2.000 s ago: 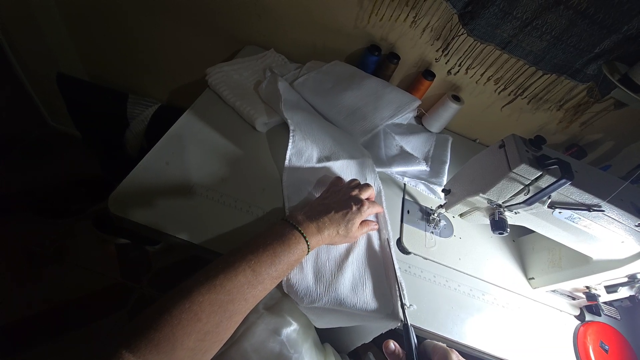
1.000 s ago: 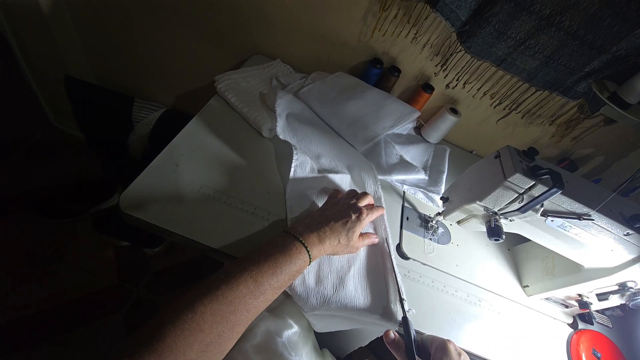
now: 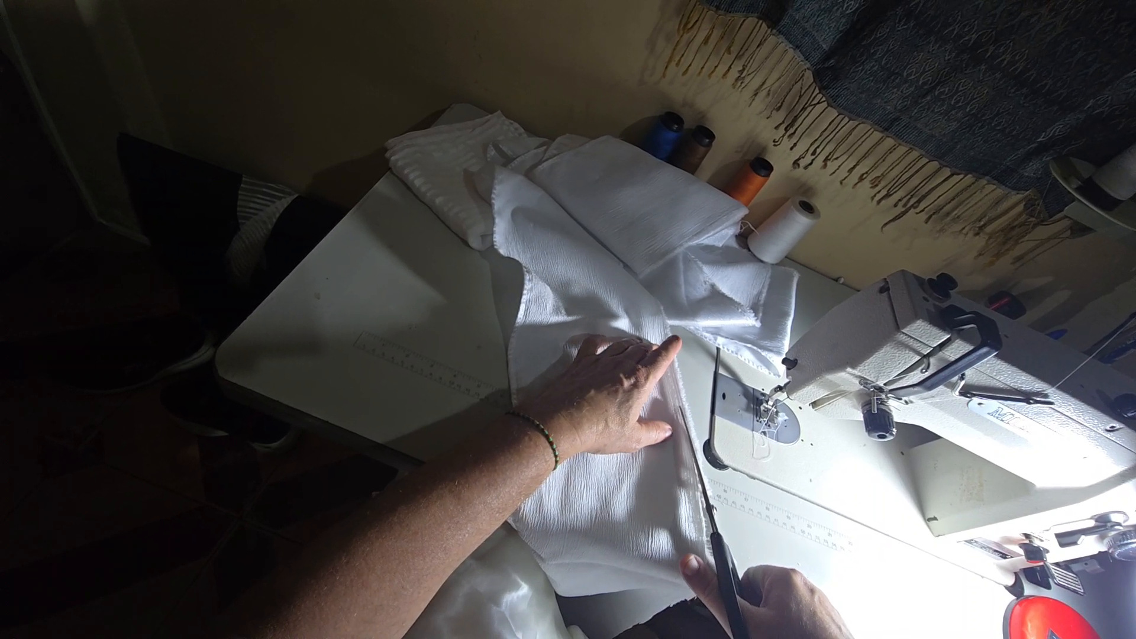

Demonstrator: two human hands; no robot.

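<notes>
White textured fabric (image 3: 612, 497) lies over the sewing table, its right edge running toward the bottom of the view. My left hand (image 3: 617, 395), with a beaded bracelet at the wrist, rests palm down on it, fingers spread near that edge. At the bottom, my right hand (image 3: 772, 599) grips the dark handles of fabric scissors (image 3: 723, 568). Their narrow blades point away from me along the fabric's right edge, below my left fingertips. Whether the blades are parted cannot be told.
A white sewing machine (image 3: 967, 382) stands at right, its presser foot (image 3: 770, 415) beside the fabric. Folded white cloth (image 3: 639, 195) and thread cones (image 3: 783, 231) lie behind. A fringed dark textile (image 3: 958, 98) hangs on the wall. A red round object (image 3: 1047, 619) sits at lower right.
My left hand's fingers have shifted slightly on the fabric, with the index finger now extended along the edge. The scissors stay in my right hand.
</notes>
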